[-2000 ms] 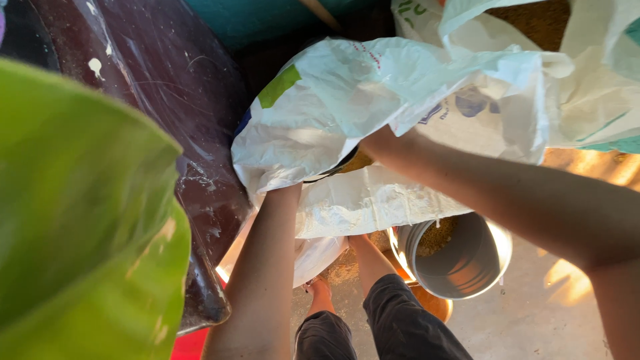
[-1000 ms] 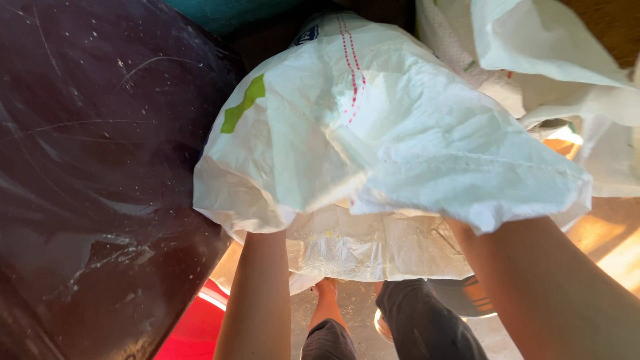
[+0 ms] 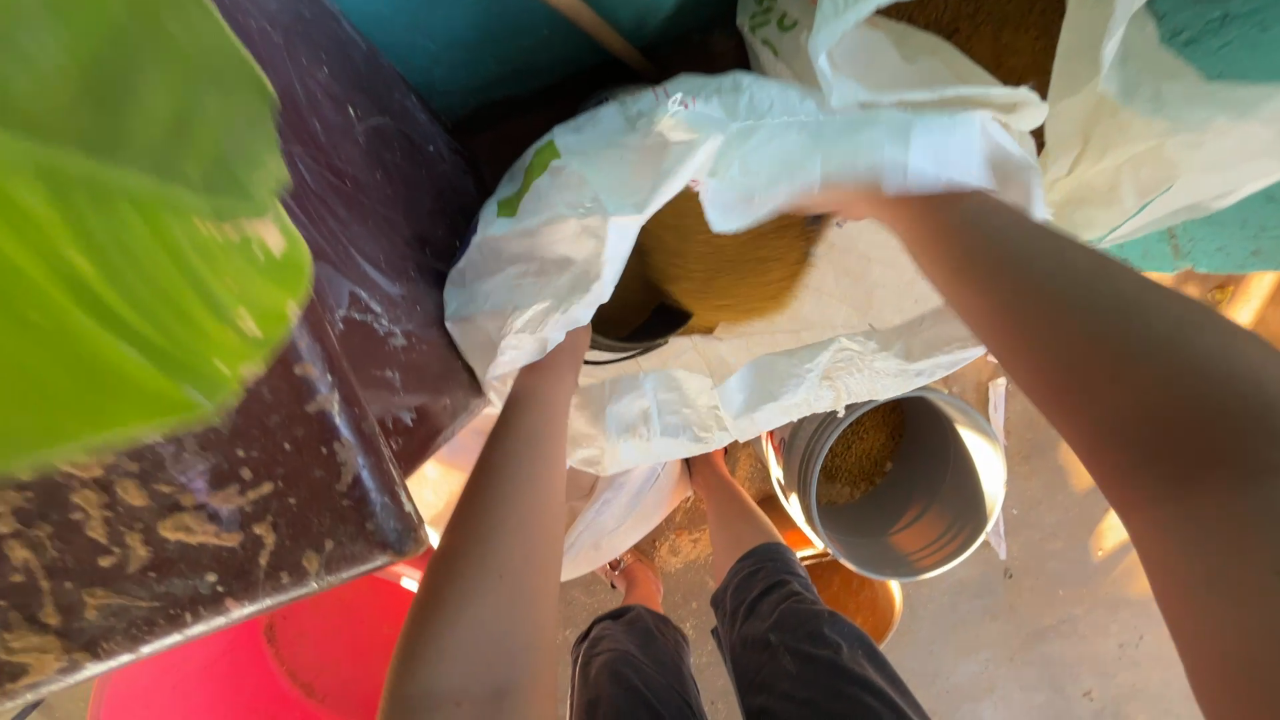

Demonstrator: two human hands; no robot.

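A white woven plastic sack (image 3: 790, 400) stands with its mouth open, holding loose brown-yellow grain or meal (image 3: 735, 260). Inside it is a dark container with a thin wire handle (image 3: 660, 325). My left forearm reaches in over the near left rim; that hand is hidden in the sack beside the container, so its grip does not show. My right hand (image 3: 845, 200) is blurred at the sack's right side, against the folded plastic, its fingers mostly hidden. Just below the sack, a grey bucket (image 3: 940, 490) contains some grain (image 3: 865, 450).
A worn dark brown table (image 3: 370, 500) with a corner juts in at left, under a large green leaf (image 3: 130, 250). A red plastic basin (image 3: 290, 650) lies beneath it. Another open white sack (image 3: 900, 60) is at upper right. An orange container (image 3: 860, 600) sits by my feet.
The sack's rim, drawn together over the opening one second ago, is now spread, showing the grain and dark container. My right hand has moved up and away from the near rim. The view has shifted.
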